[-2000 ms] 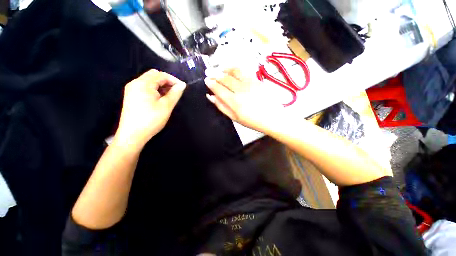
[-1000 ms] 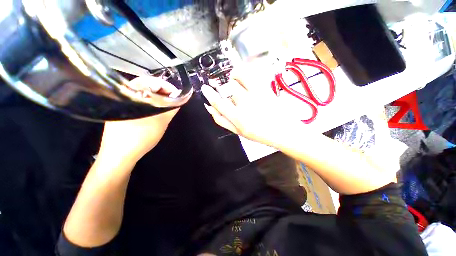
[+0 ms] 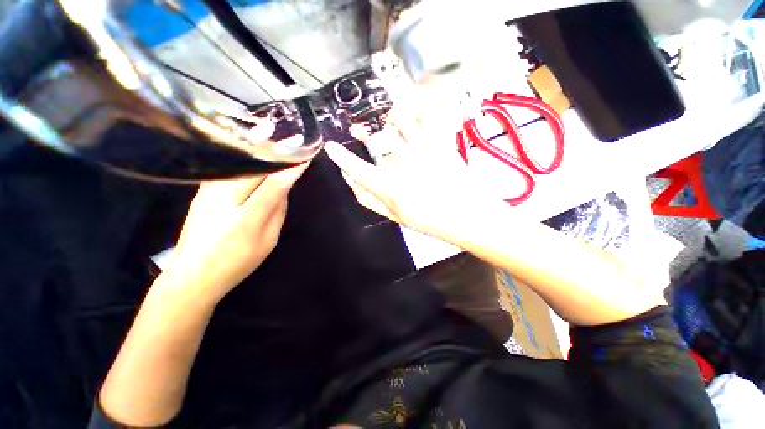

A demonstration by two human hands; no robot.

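Black garment fabric (image 3: 335, 251) spreads over the table and lap. My left hand (image 3: 239, 222) lies on it, its fingertips partly hidden behind a large shiny chrome curve (image 3: 126, 109) close to the camera. My right hand (image 3: 398, 188) rests on the fabric edge and the white machine bed, fingers extended beside the needle area (image 3: 356, 105). The sewing machine head (image 3: 252, 50), with a blue stripe, looms at the top. Whether either hand's fingertips pinch the cloth cannot be told.
Red-handled scissors (image 3: 516, 151) lie on the machine bed right of my right hand. A smartphone (image 3: 616, 75) and a small tan cardboard piece (image 3: 547, 86) lie behind them. A crinkled plastic bag (image 3: 600, 219) is beyond my right forearm. A red stool (image 3: 684, 188) stands at the right.
The chrome curve and machine head have come to loom large at the upper left. My left hand has lately shifted against the cloth; my right fingers have moved slightly toward the left.
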